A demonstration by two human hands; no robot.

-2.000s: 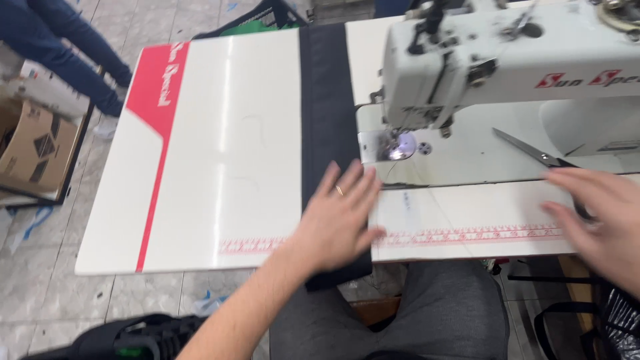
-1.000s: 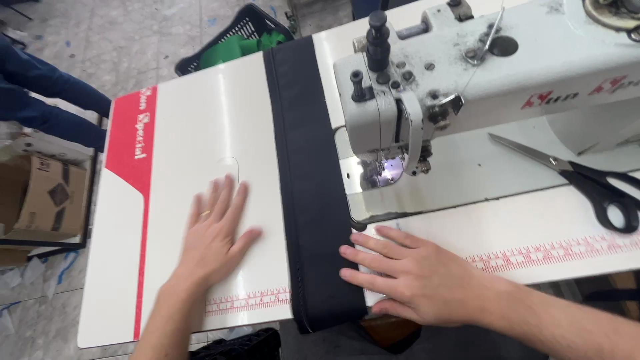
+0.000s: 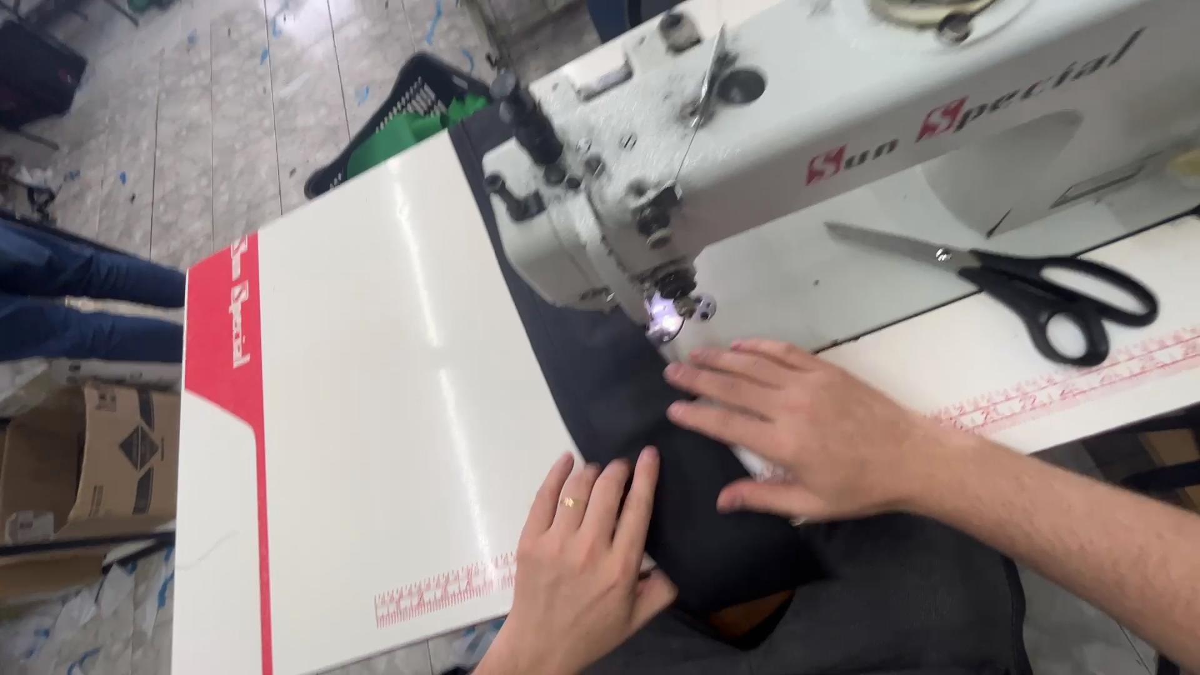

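Observation:
A strip of dark fabric [image 3: 600,384] runs down the white sewing table, its upper part passing beside and partly behind the head of the sewing machine [image 3: 581,225]. My left hand [image 3: 591,553], wearing a ring, rests with its fingertips on the fabric's left edge, near the front of the table. My right hand [image 3: 797,431] lies spread at the fabric's right edge, just below the lit needle area [image 3: 667,314]. Neither hand is closed around anything. The lower end of the fabric hangs over the table's front edge. Whether the fabric lies under the presser foot cannot be told.
Black-handled scissors [image 3: 1050,281] lie partly open on the machine bed, right of the needle. A dark basket [image 3: 403,103] with green material stands behind the table. A cardboard box [image 3: 122,459] and a person's legs [image 3: 84,291] are at the left. A printed ruler [image 3: 441,591] runs along the front.
The fabric, straight and left of the machine head before, has shifted right toward the needle and now slants. My left hand has moved from the bare tabletop onto the fabric's edge.

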